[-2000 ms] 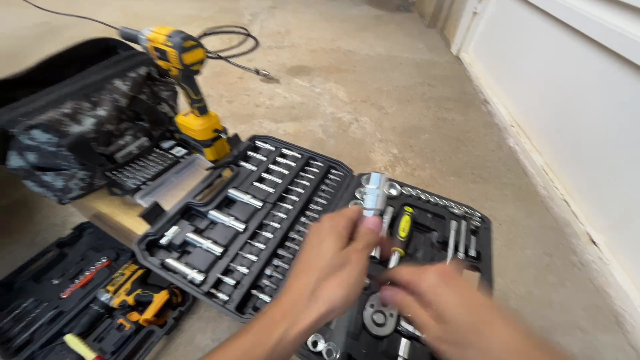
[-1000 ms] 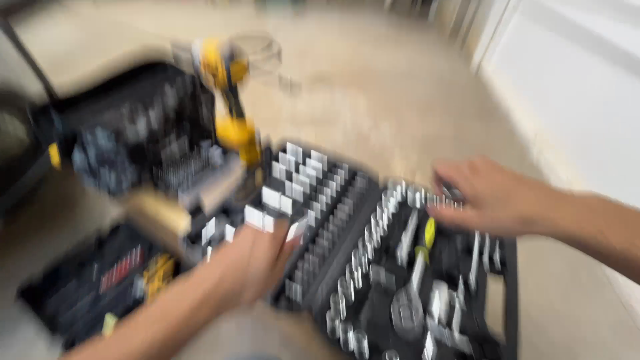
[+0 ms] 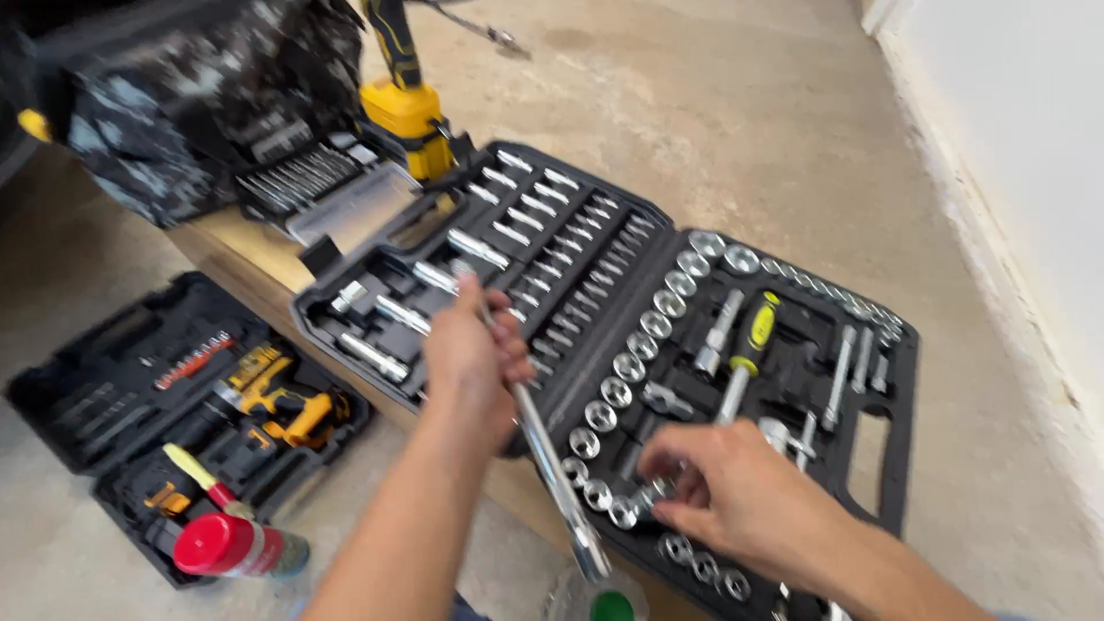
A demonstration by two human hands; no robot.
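Note:
My left hand (image 3: 474, 354) is closed around a long chrome bar tool (image 3: 552, 470), which slants down toward the lower middle over the near edge of an open black socket set case (image 3: 901, 414). My right hand (image 3: 724, 492) is over the case's right half, its fingertips on a chrome piece (image 3: 655, 493) beside the socket (image 3: 622, 512) at the end of the long row; whether it is lifted out cannot be told. A yellow-and-black screwdriver-type handle (image 3: 757, 332) lies above that hand. Deep sockets (image 3: 477, 248) and bits fill the left half.
At left are an open drill case (image 3: 86, 457) holding a yellow drill (image 3: 280, 401), a brush (image 3: 197, 474) and a red-capped container (image 3: 207, 545). Behind stand a camouflage bag (image 3: 172, 121), a drill bit set (image 3: 297, 179) and a cordless tool's yellow battery (image 3: 405, 116). A white wall (image 3: 1009, 129) runs along the right.
My left hand now holds a long chrome bar. My right hand has moved from the case's far edge to the near end of the socket row. The view has moved closer.

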